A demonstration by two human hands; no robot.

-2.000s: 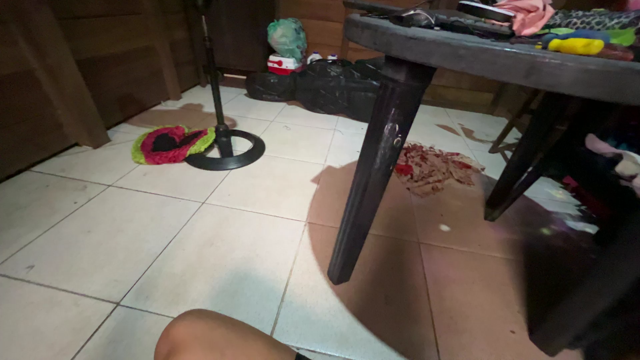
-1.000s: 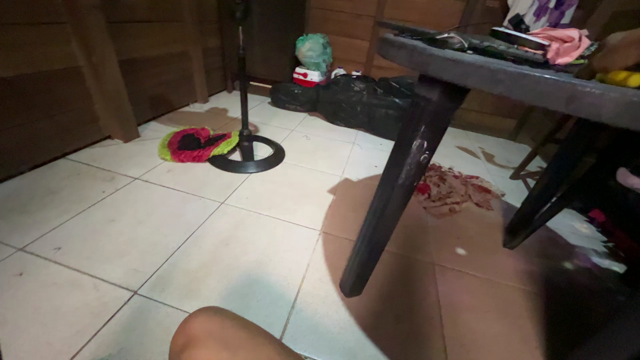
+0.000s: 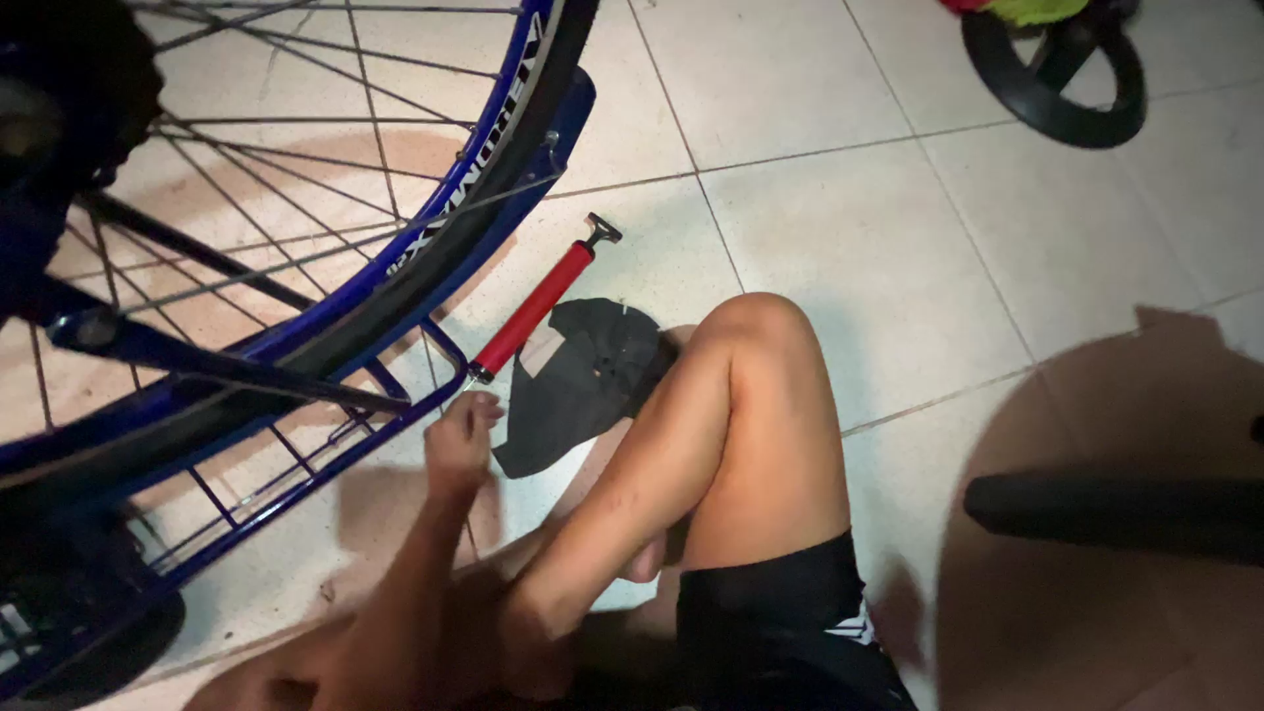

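Note:
My left hand is beside the luggage rack of a blue bicycle, its fingers partly curled just below the nozzle end of a red hand pump. Whether it grips anything is unclear. The pump lies slanted, its black T-shaped handle pointing up and away. A dark cap lies on the tiles between the pump and my bent leg. The bicycle wheel, with its spokes and blue rim, fills the upper left. My right hand is out of view.
My bent knee rises at the centre. A round black stand base stands on the tiled floor at the upper right, with part of a colourful cloth over it. A dark table leg comes in from the right.
The view has swung far left and down from the table. The bicycle wheel, pump, cap and left hand now show; none of these was in the earlier frames.

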